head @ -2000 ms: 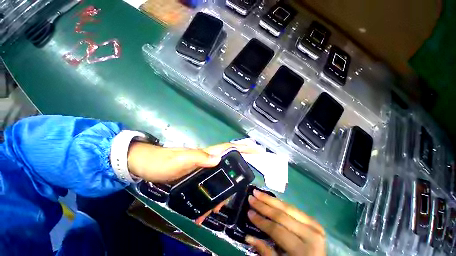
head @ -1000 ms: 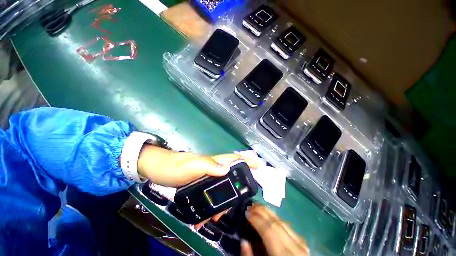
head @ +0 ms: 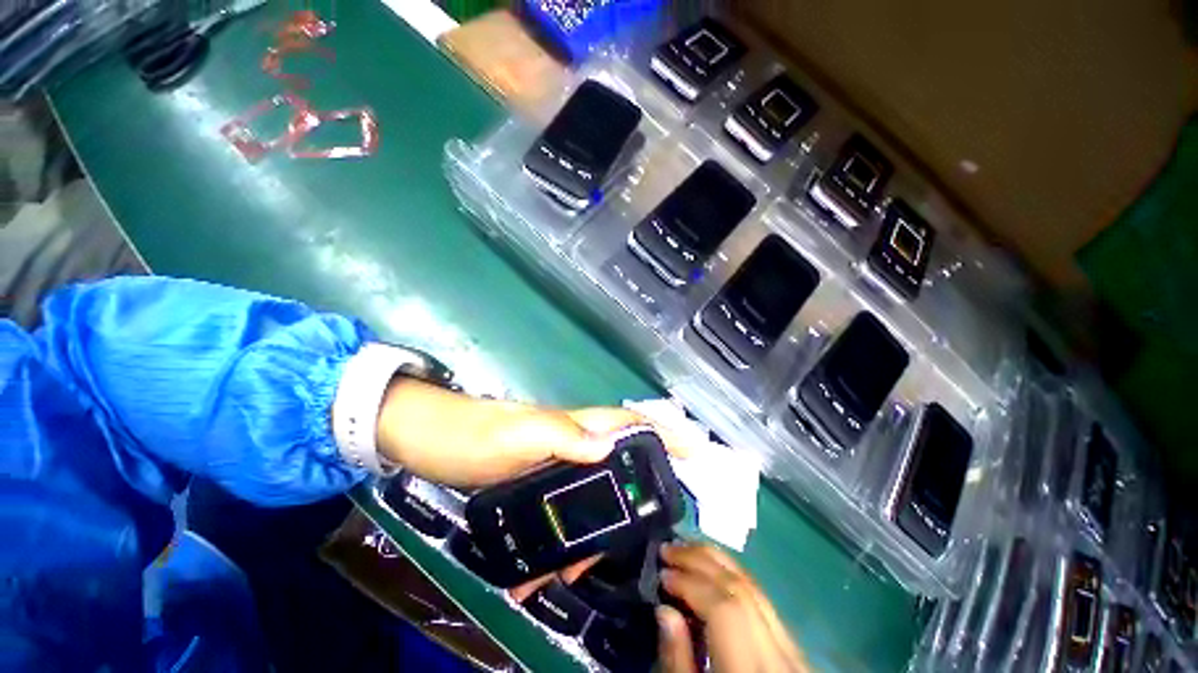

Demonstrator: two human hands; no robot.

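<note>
My left hand (head: pixel 526 440) holds a black handheld device (head: pixel 573 510) face up and tilted. A pale rectangular outline surrounds its screen, with a small green patch above and keys below. My right hand (head: pixel 729 611) is just right of and below the device, cut off by the bottom edge. Its thumb and fingers are closed around the edge of a dark glossy display lens (head: pixel 649 579); the grip is partly blurred. A carrier sheet with glossy black panels (head: pixel 552 606) lies under the hands at the bench edge. A crumpled white wipe (head: pixel 716 489) shows beyond the device, by my left fingers.
A clear blister tray (head: pixel 631 296) with two rows of devices stands behind my hands. More stacked trays (head: pixel 1012 592) are at the right. Reddish adhesive frames (head: pixel 344 133) and black-handled scissors (head: pixel 168 53) lie at upper left. A blue parts bin (head: pixel 591 24) is at the top.
My right fingers have gone from lying spread over a black panel to closing at its edge. The camera view has shifted slightly. My left hand still holds the device.
</note>
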